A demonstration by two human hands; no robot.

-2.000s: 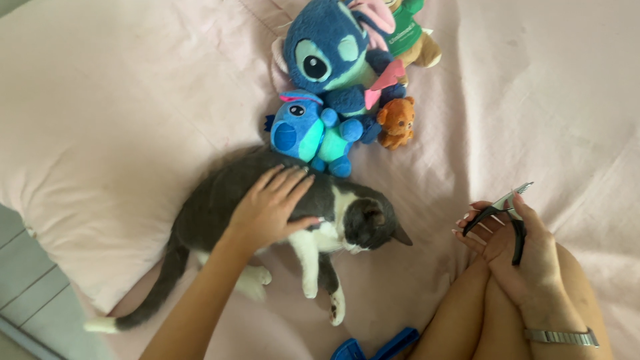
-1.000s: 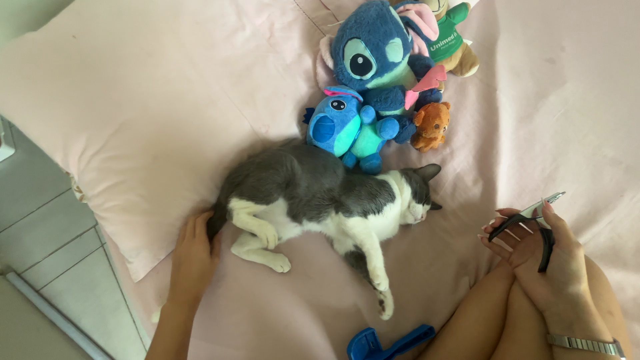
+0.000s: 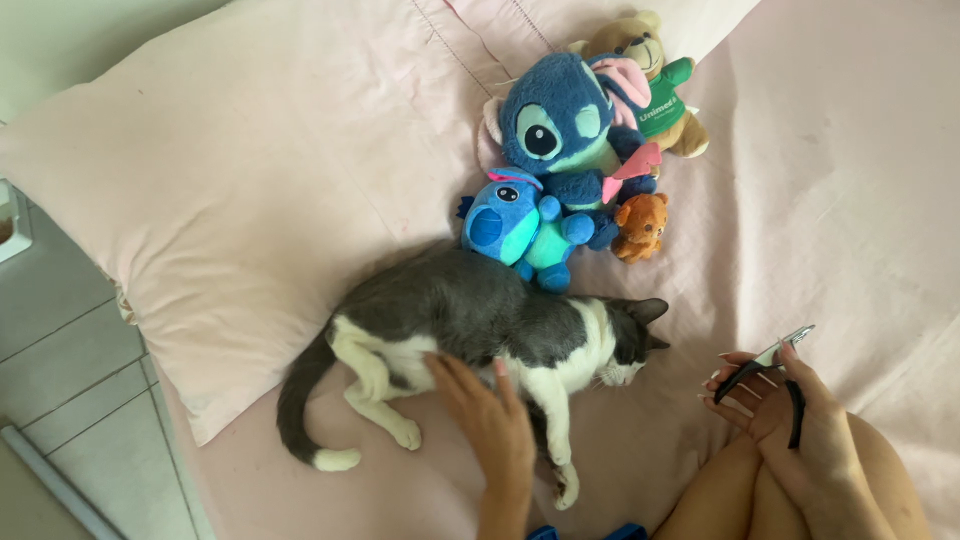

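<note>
A grey and white cat (image 3: 465, 315) lies on its side on the pink sheet, head to the right, legs toward me. My left hand (image 3: 487, 420) is at its belly, fingers apart, holding nothing; the fingertips seem to touch the fur. Over my lap, my right hand (image 3: 780, 412) holds metal nail clippers (image 3: 765, 364) with black handles, jaws pointing up and to the right. Against the cat's back rests a small blue plush toy (image 3: 517, 225).
Above the cat are a larger blue plush (image 3: 555, 127), a teddy bear in a green shirt (image 3: 660, 97) and a small orange-brown plush (image 3: 641, 225). A pink pillow (image 3: 247, 172) lies left. Blue objects (image 3: 626, 532) show at the bottom edge. Grey floor tiles (image 3: 67, 360) lie beyond the bed.
My left hand has gone from the cat's back to the base of its tail, then to its belly. The right hand keeps hold of the clippers. The cat's hind legs show more plainly than at first.
</note>
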